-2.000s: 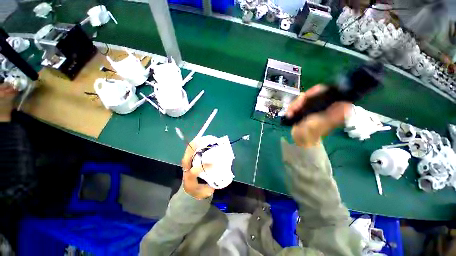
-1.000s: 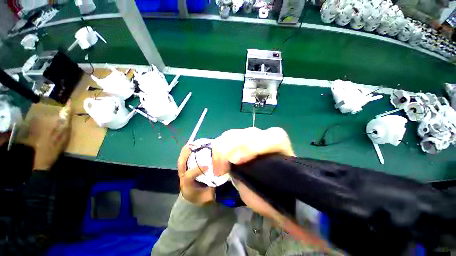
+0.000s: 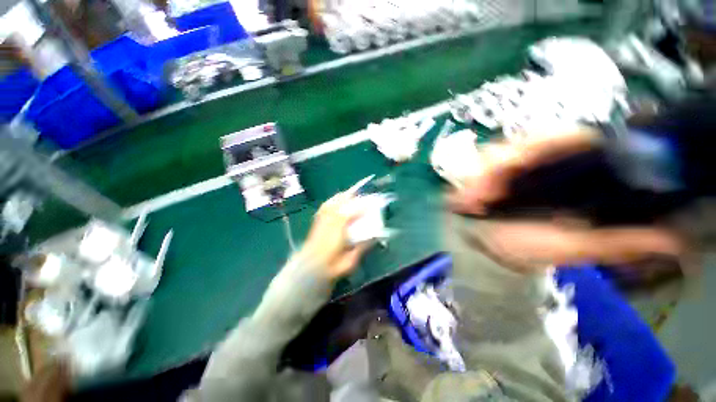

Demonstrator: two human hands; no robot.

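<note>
My left hand (image 3: 334,235) is shut on a white camera housing (image 3: 367,220) and holds it over the front part of the green bench (image 3: 212,271). Part of an antenna shows above the fingers. My right hand (image 3: 502,188) is blurred, to the right of the housing and apart from it. It is closed around the black electric screwdriver (image 3: 561,177), which points left. The screwdriver's tip is too blurred to make out.
The silver-grey screw feeder (image 3: 263,169) stands at the bench's back edge. White units (image 3: 102,267) are grouped at left. More white housings (image 3: 400,137) lie at right, beyond my hands. A blue bin (image 3: 420,302) with white parts is below the bench edge. A person's hand (image 3: 47,386) shows at bottom left.
The view has turned to the right. My right hand and the screwdriver have moved away from the housing, to its right. My left hand still holds the housing.
</note>
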